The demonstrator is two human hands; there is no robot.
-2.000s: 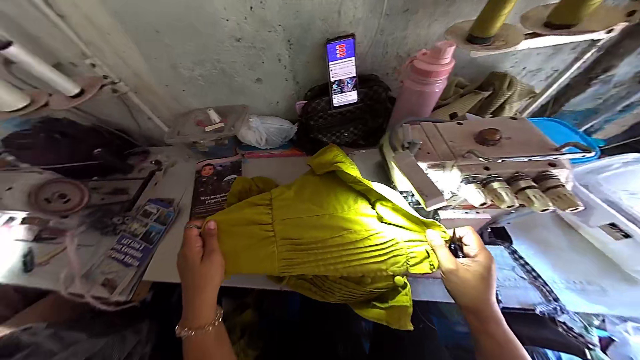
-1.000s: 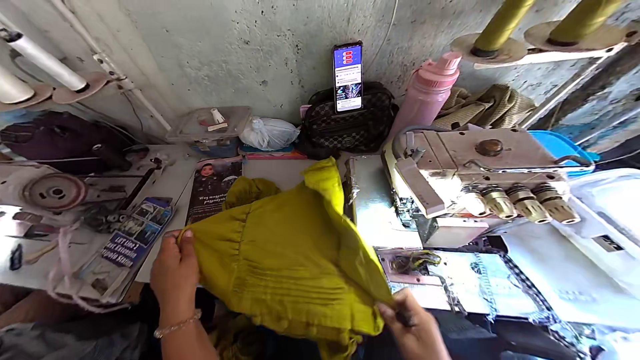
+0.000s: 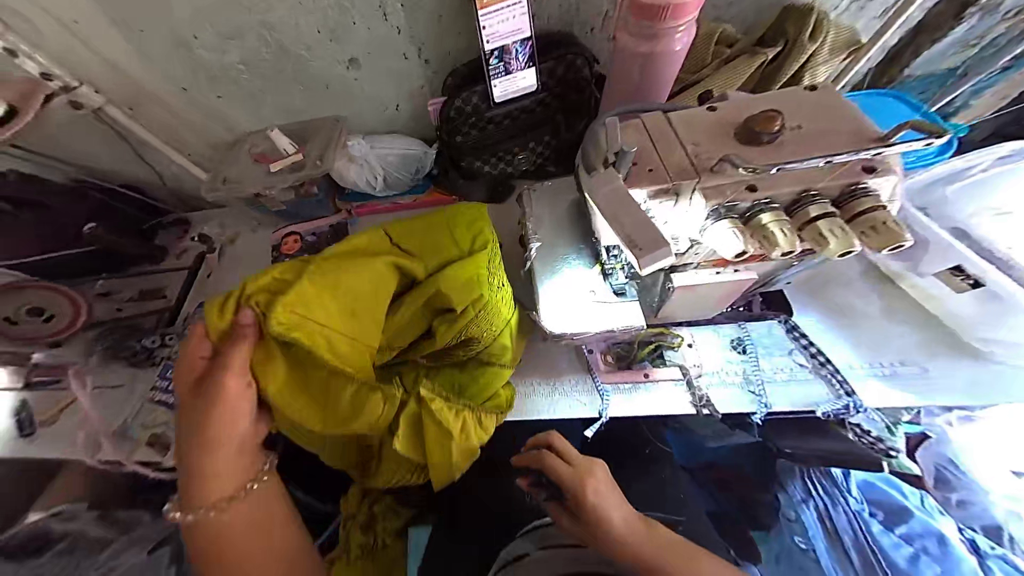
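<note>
A yellow-green gathered garment (image 3: 384, 320) lies bunched over the table and hangs past its front edge. My left hand (image 3: 220, 384) grips the garment's left end between thumb and fingers. Below the table edge, my right hand (image 3: 572, 480) is curled around a small dark object (image 3: 542, 485), apart from the cloth; what the object is cannot be made out. To the right of the garment stands an overlock sewing machine (image 3: 752, 176), its lamp shining on the plate near the presser foot.
Behind the garment are a plastic box (image 3: 276, 168), a white plastic bag (image 3: 384, 164), a dark checked bag (image 3: 512, 120) with a phone (image 3: 509, 56) against it, and a pink bottle (image 3: 650, 52). Another sewing machine (image 3: 48, 312) is at left. Blue denim (image 3: 848, 520) lies lower right.
My right hand has let go of the garment and moved down below the table edge. The garment, spread between both hands before, is now bunched at my left hand. The view has moved closer.
</note>
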